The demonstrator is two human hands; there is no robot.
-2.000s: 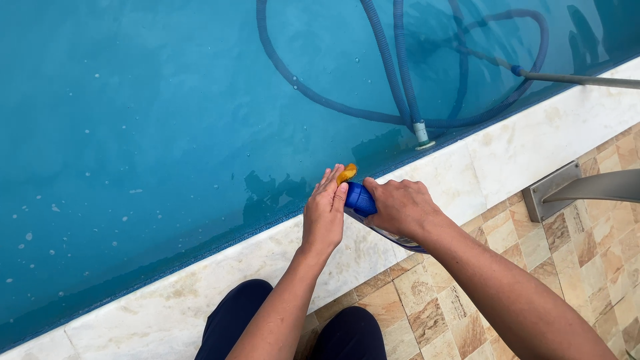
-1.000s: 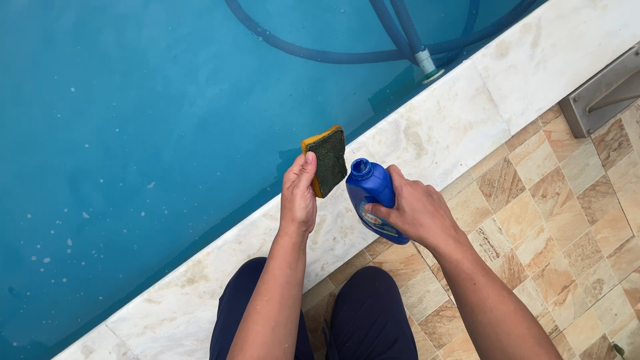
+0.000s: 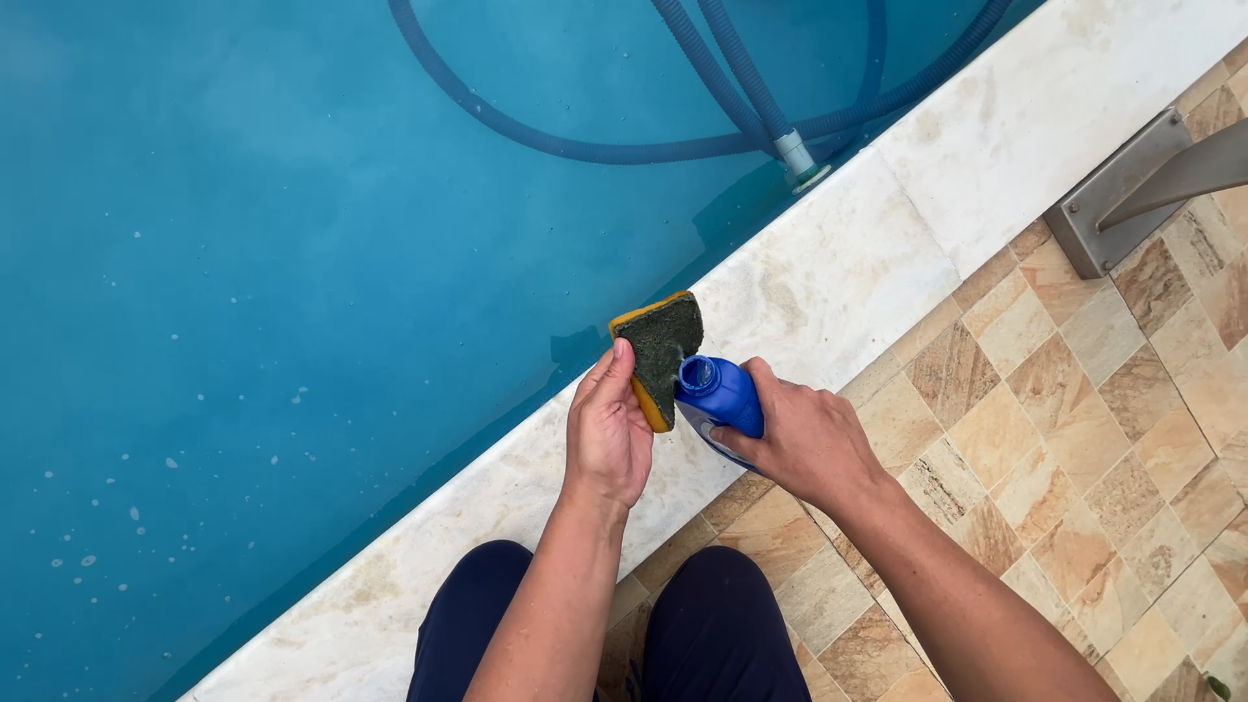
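My left hand (image 3: 612, 429) grips a scouring sponge (image 3: 666, 346), its dark green abrasive side up and its yellow foam showing along the edges. Tilted toward that sponge is an uncapped blue plastic bottle (image 3: 733, 395), held around its body by my right hand (image 3: 807, 429). The bottle's open mouth is right beside the pad, and a small wet-looking spot shows on the pad near it. Both hands are above the pale stone coping (image 3: 829, 283) of a swimming pool.
Blue pool water (image 3: 244, 244) lies to the left. A ribbed blue hose (image 3: 604, 151) loops through it, with a light-coloured end fitting (image 3: 798, 156) by the coping. A metal rail base (image 3: 1121, 195) stands at the right, beside patterned floor tiles (image 3: 1053, 429). My knees are below my hands.
Two seconds ago both hands were together at the top of the bottle. Since one second ago, the bottle has come to the sponge and tipped toward it.
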